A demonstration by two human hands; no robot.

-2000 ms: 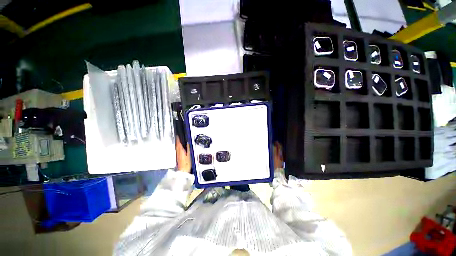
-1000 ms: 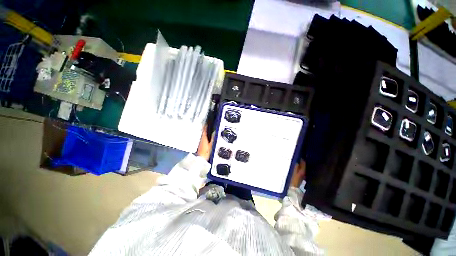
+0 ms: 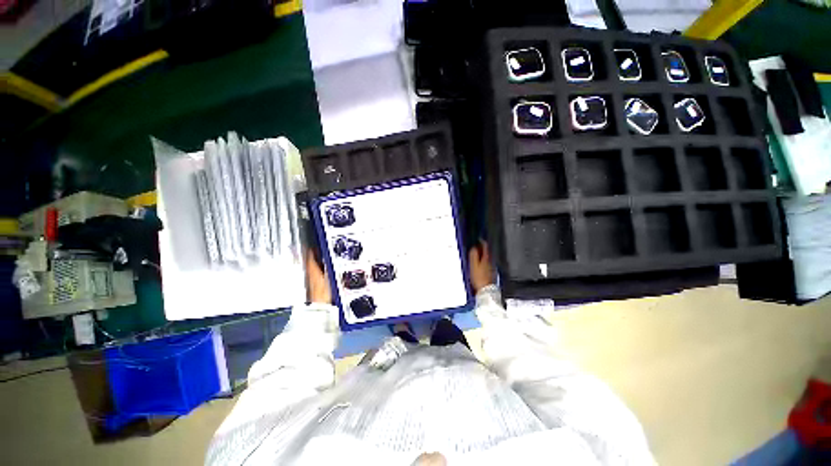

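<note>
A blue-rimmed parts box [image 3: 415,255] with a white inside is level in front of me. Several dark smartwatch units [image 3: 347,247] lie down its left side. My left hand [image 3: 318,278] holds its left edge and my right hand [image 3: 481,266] holds its right edge; most fingers are hidden. A smaller black foam tray [image 3: 364,162] shows just beyond the box, partly covered by it. A large black foam tray [image 3: 567,269] is at the right, with watch units [image 3: 532,116] in its two far rows and empty pockets in the near rows.
A white box [image 3: 182,293] of upright translucent sleeves stands at the left. Beyond it is a beige device [image 3: 73,273]. A blue bin [image 3: 169,378] is below the bench at the lower left. A red object [image 3: 811,414] is on the floor side at the lower right.
The view turned left and then back, shifting the scene. Both hands keep holding the box, and the watch units in it appear in the same places.
</note>
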